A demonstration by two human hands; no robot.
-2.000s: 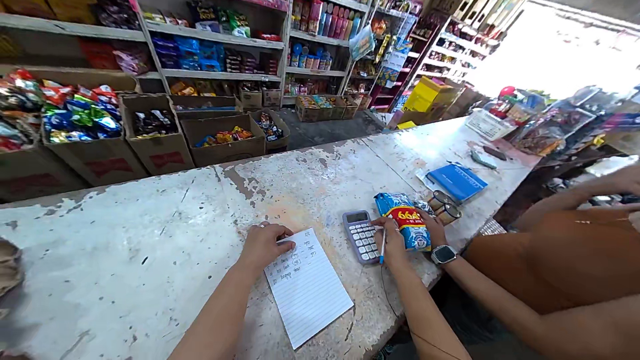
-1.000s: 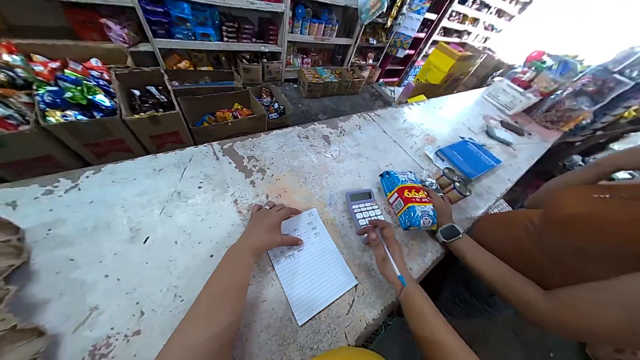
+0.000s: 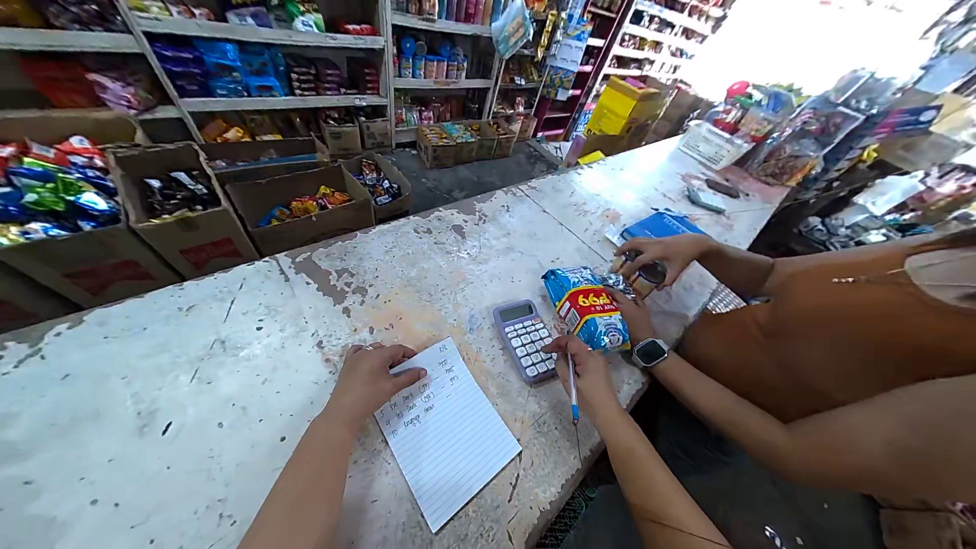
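My left hand (image 3: 377, 377) rests on the upper left edge of a lined paper sheet (image 3: 457, 450) with handwriting, holding it against the worn counter. My right hand (image 3: 585, 374) has a blue and white pen (image 3: 573, 393) between its fingers, pointing back toward me, and a fingertip is at the right edge of the keys of a purple calculator (image 3: 526, 339). Just beyond that hand lies a blue and red plastic pack (image 3: 585, 305), touched by the hand of a person at the right who wears a smartwatch (image 3: 650, 351). That person's other hand (image 3: 663, 259) is on small cans (image 3: 648, 274).
The white counter (image 3: 191, 381) has peeling paint. A blue booklet (image 3: 662, 226) and a white plastic basket (image 3: 713, 145) stand farther along it. Cardboard boxes (image 3: 305, 221) of packets and stocked shelves (image 3: 282, 101) are beyond. The person's arms reach in from the right.
My right hand, which was by the pack with the pen two seconds ago, is now at the calculator's right side. The other person's far hand has come onto the cans.
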